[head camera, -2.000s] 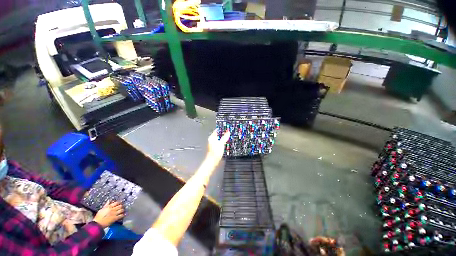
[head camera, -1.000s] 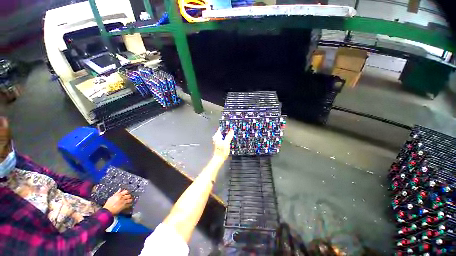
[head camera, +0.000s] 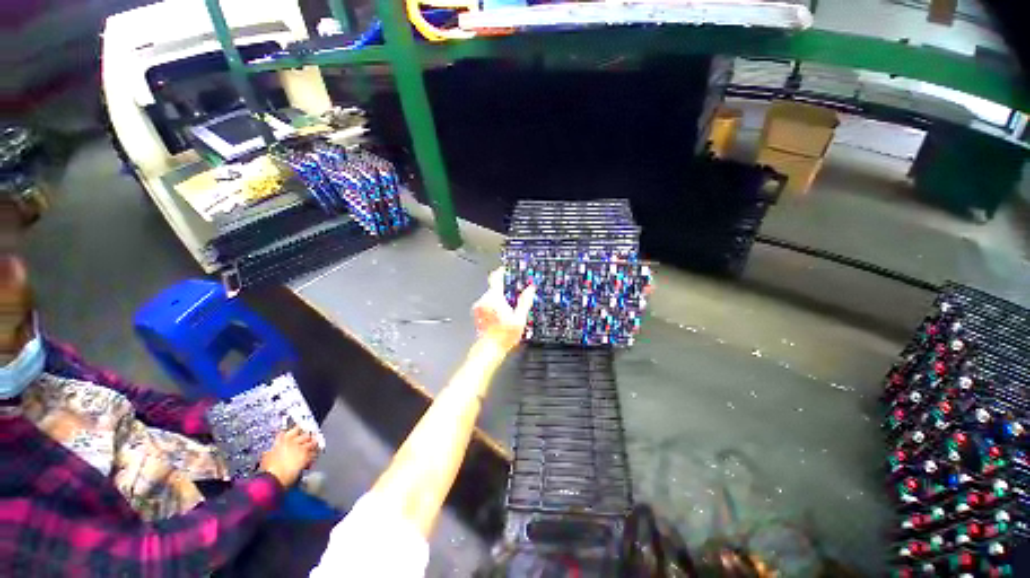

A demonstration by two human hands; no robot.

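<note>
My left hand reaches forward and grips the left edge of the front circuit board panel at the near face of the upright stack. That panel shows tiny blue, red and silver parts. The other stacked boards stand closely spaced behind it in the black slotted rack. The ribbed part of the rack nearer me holds no boards and has a handle hole at its near end. My right hand is not clearly seen; the bottom edge shows only a dark, blurred area.
At left a masked person in a plaid shirt holds a panel beside a blue stool. More boards stand in a rack at far right and at back left. A green post rises from the grey bench.
My left hand stays at the stack's left edge, shifting slightly. The view has swung a little to the left. The other person's panel is tilted differently.
</note>
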